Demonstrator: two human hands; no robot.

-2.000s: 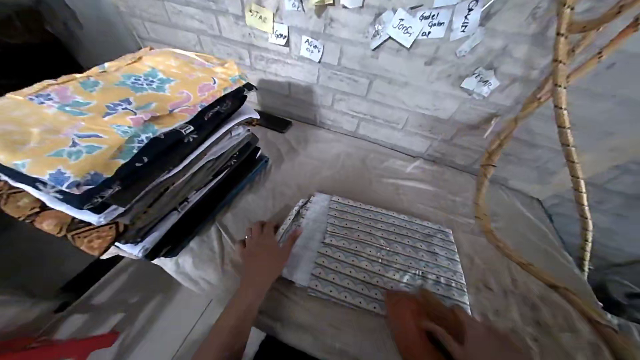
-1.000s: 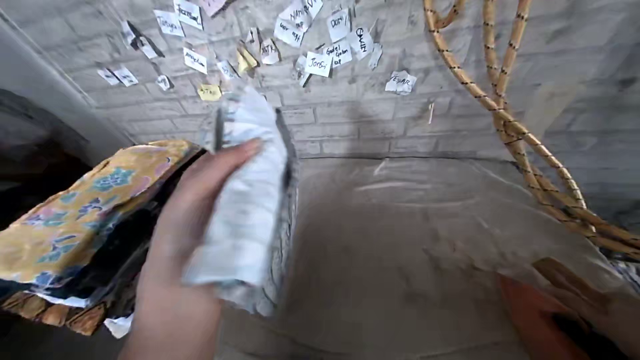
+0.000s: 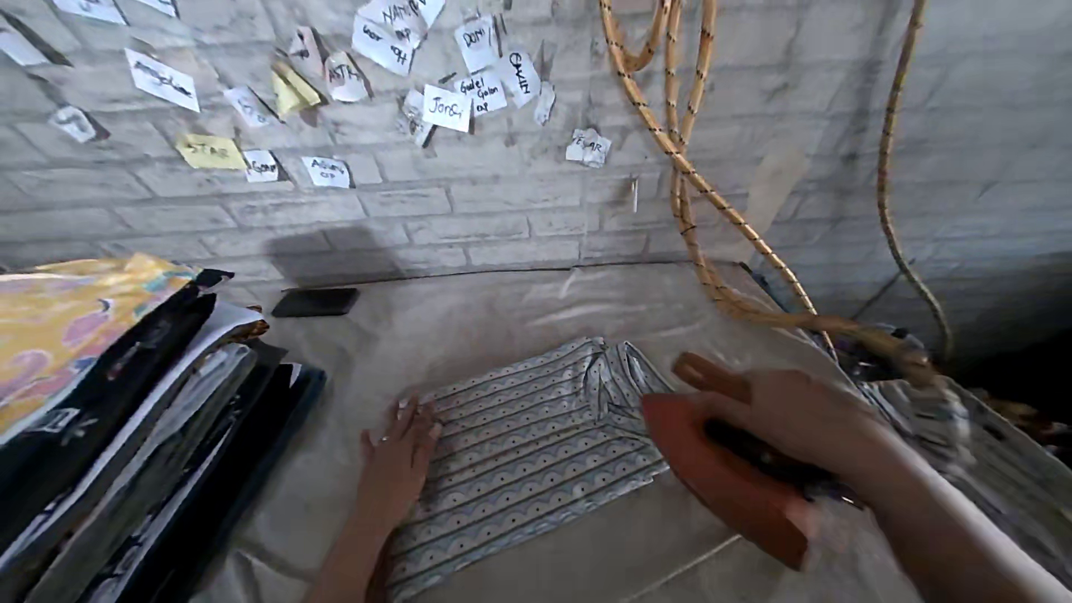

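A folded patterned cloth (image 3: 536, 469) with rows of scallops and dots lies on the covered ironing surface, crumpled at its upper right corner. My left hand (image 3: 402, 461) rests on its left edge with the fingers apart, a ring on one finger. My right hand (image 3: 779, 419) grips an orange-red clothes iron (image 3: 720, 477) by its handle. The iron's tip is at the cloth's right edge; whether it touches the cloth I cannot tell. The iron's soleplate is hidden from view.
A tall stack of folded fabrics (image 3: 167, 419) stands at the left. Behind it lies a dark flat object (image 3: 315, 302) near the brick wall (image 3: 494, 213), which bears handwritten paper notes. A braided cord (image 3: 729, 209) hangs at the right and runs down beside my right arm.
The cloth, raised in my left hand one second ago, now lies on the surface. My left hand has come down onto its edge, and the iron is now beside the cloth.
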